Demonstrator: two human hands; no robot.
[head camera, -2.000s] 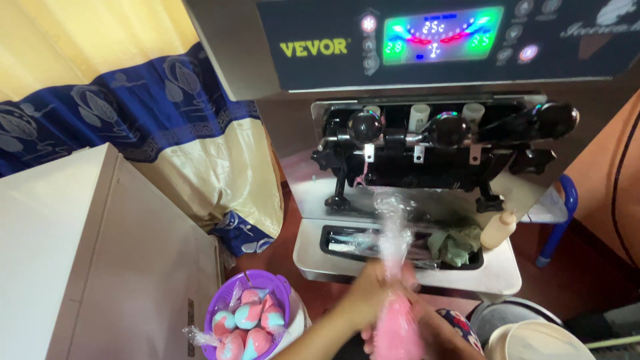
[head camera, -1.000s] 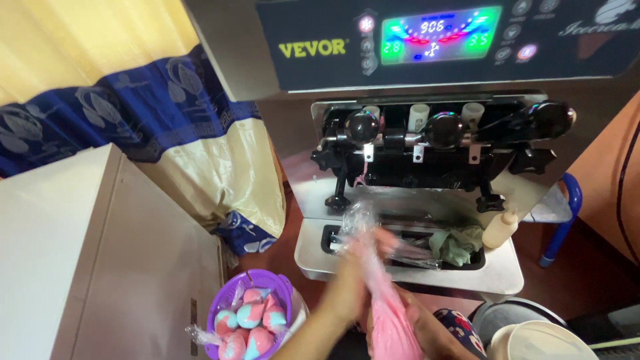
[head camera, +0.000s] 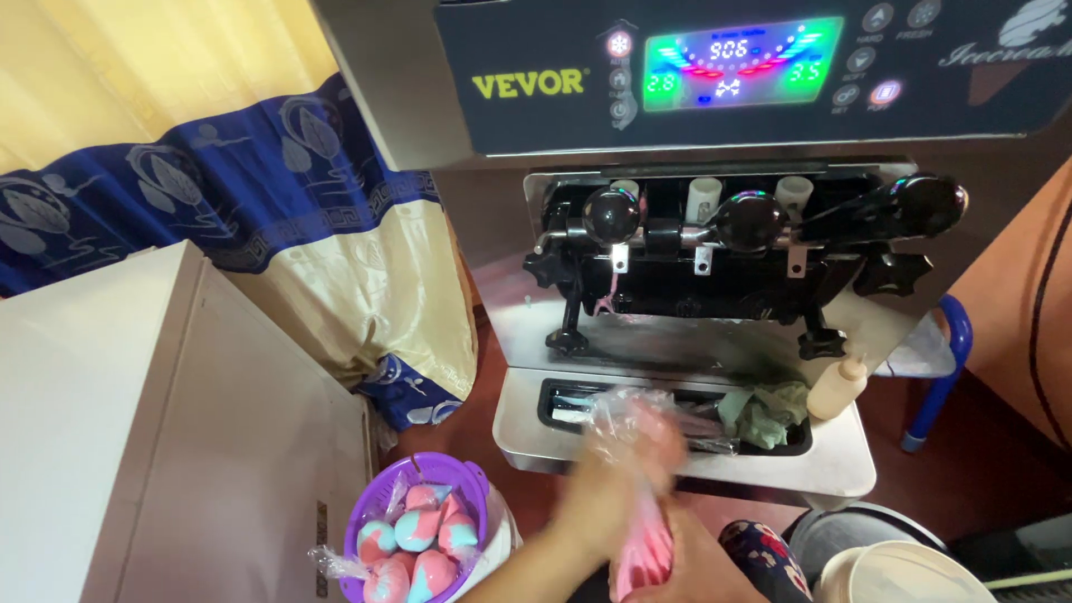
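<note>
A clear plastic bag with pink soft ice cream (head camera: 643, 548) is between my two hands, low in front of the machine. My left hand (head camera: 607, 477), blurred, grips the bag's gathered upper part, and loose clear film (head camera: 624, 414) sticks out over its fingers. My right hand (head camera: 699, 557) is wrapped around the filled lower part at the bottom edge. Behind them stands a VEVOR soft-serve machine (head camera: 712, 335) with black-knobbed levers (head camera: 751, 220) and a lit display. A thin pink drip (head camera: 609, 293) hangs below its left nozzle.
A purple basket (head camera: 477, 486) of tied pink and blue bags stands lower left, beside a white cabinet (head camera: 243, 402). The drip tray (head camera: 519, 427) holds crumpled green cloth or plastic (head camera: 764, 413) and a squeeze bottle (head camera: 837, 388). Tubs (head camera: 900, 578) stand lower right, a blue-legged stool (head camera: 934, 394) behind.
My left hand has moved up from the pink part to the bag's upper end. The upright clear top of the bag is now bunched at that hand.
</note>
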